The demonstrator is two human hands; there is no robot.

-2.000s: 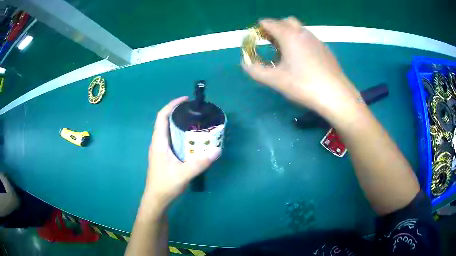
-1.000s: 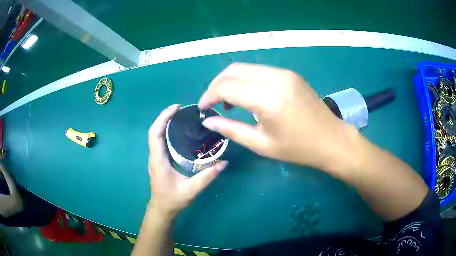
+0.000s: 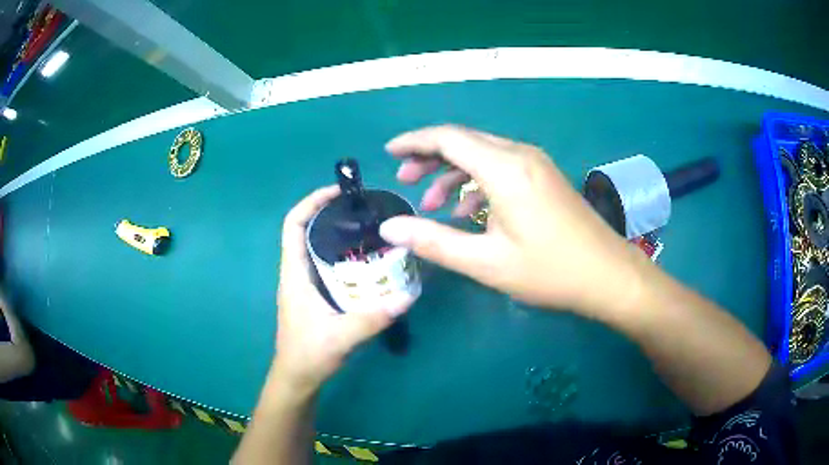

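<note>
My left hand point(image 3: 318, 318) holds a microphone body point(image 3: 368, 283) around its pale barrel. The black end face is tilted up, with the thin black neck point(image 3: 349, 178) pointing away from me and no ring on it. Red wires show at the near edge, above the panel with gold dots. The handle's end point(image 3: 396, 338) shows below. My right hand point(image 3: 527, 218) is just right of the neck, thumb near the end face, index and middle fingers extended. A gold trim ring point(image 3: 474, 203) shows partly at its curled rear fingers, mostly hidden, and seems held there.
Another microphone body point(image 3: 644, 194) lies behind my right forearm, a red board point(image 3: 649, 246) beside it. A blue bin point(image 3: 774, 245) of rings stands at the right. A loose gold ring point(image 3: 185, 153) and yellow knife point(image 3: 142, 237) lie left. A white rail point(image 3: 545, 64) bounds the bench.
My right hand brought the gold ring from the rail towards the held body, reached over the neck, then drew back slightly. The body tilted towards me, then back again; its neck shows once more.
</note>
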